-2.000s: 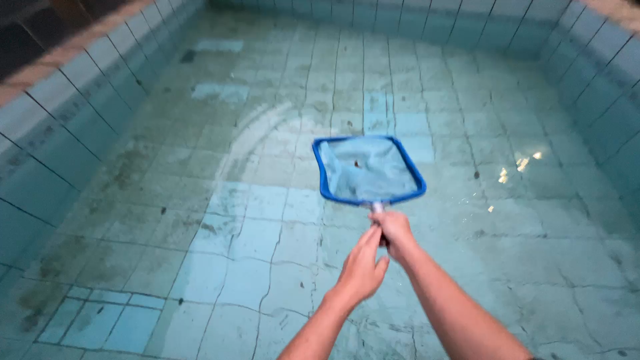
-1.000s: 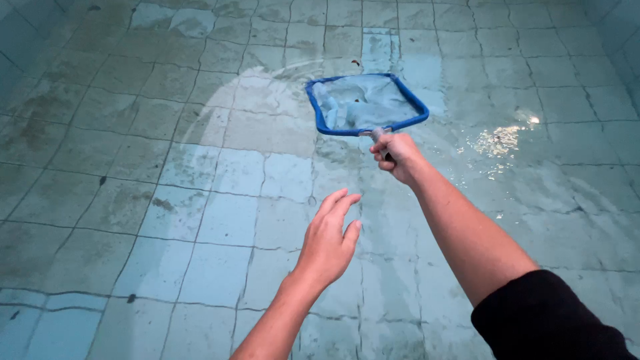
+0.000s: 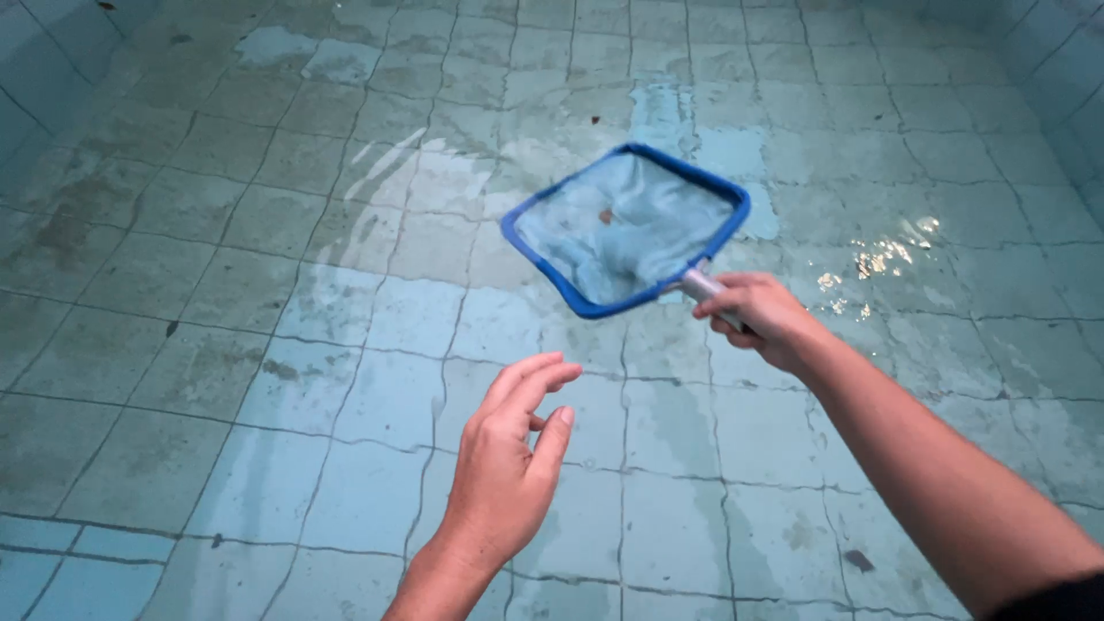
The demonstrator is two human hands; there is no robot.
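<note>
My right hand [image 3: 755, 317] grips the short metal handle [image 3: 703, 286] of a pool skimmer net [image 3: 664, 233] with a blue frame. The net lies tilted at the water, its head pointing up and left from my hand. A small brown leaf-like bit [image 3: 605, 216] shows within the mesh. My left hand [image 3: 513, 457] hangs over the water, below and left of the net, empty, with its fingers slightly curled and the thumb apart. Whether the frame is under the surface I cannot tell.
Tiled pool floor [image 3: 371, 483] shows through rippled water. A small brown bit [image 3: 595, 120] is just beyond the net. Several dark bits are scattered about, one a dark flake [image 3: 859, 561] at lower right. Tiled pool walls [image 3: 43, 60] rise at both upper corners.
Two seconds ago both hands were together at the handle; my left hand has since come away. The net has turned, its handle now slanting down to the right. The view has tilted downward.
</note>
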